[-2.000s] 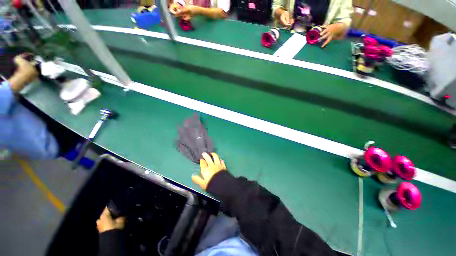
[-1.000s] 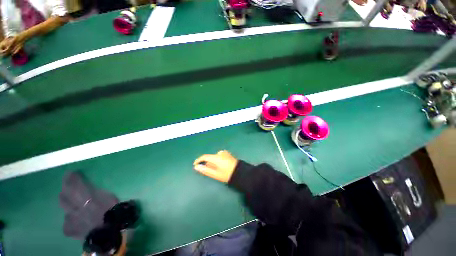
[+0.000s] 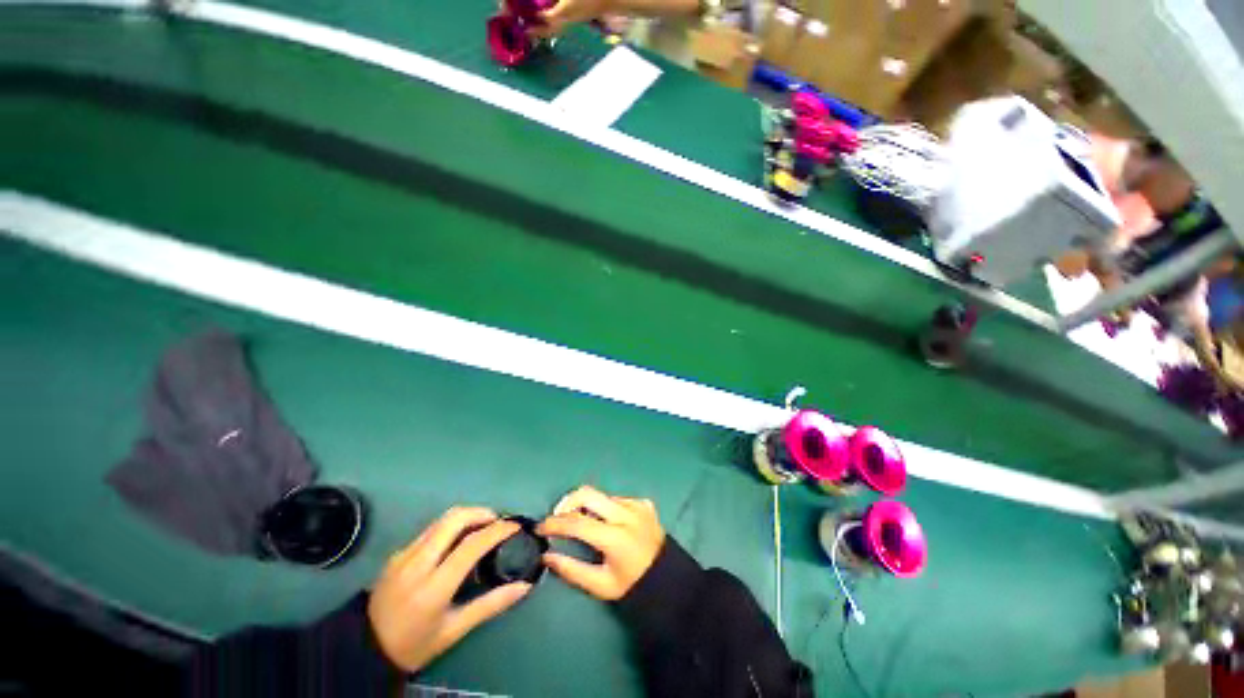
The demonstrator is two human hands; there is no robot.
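A black round housing [image 3: 513,556] is held between my two hands low on the green bench. My left hand [image 3: 439,584] has its fingers around the left side of it. My right hand [image 3: 609,543] grips its right side with the fingertips. The inside of the housing is too dark to make out. A second black round housing [image 3: 313,526] sits on the bench to the left, against a crumpled dark grey cloth [image 3: 216,443].
Three pink-flared core units [image 3: 894,537] stand to the right, one with a pale lead. Silvery parts [image 3: 1184,600] are heaped at the far right. Across the belt are more pink units [image 3: 810,134], a white-grey box [image 3: 1016,191] and another person's hand [image 3: 580,11].
My left hand has come onto the bench with black housings; one now lies beside the cloth. My right hand has moved to the other housing and holds it too. The view has turned.
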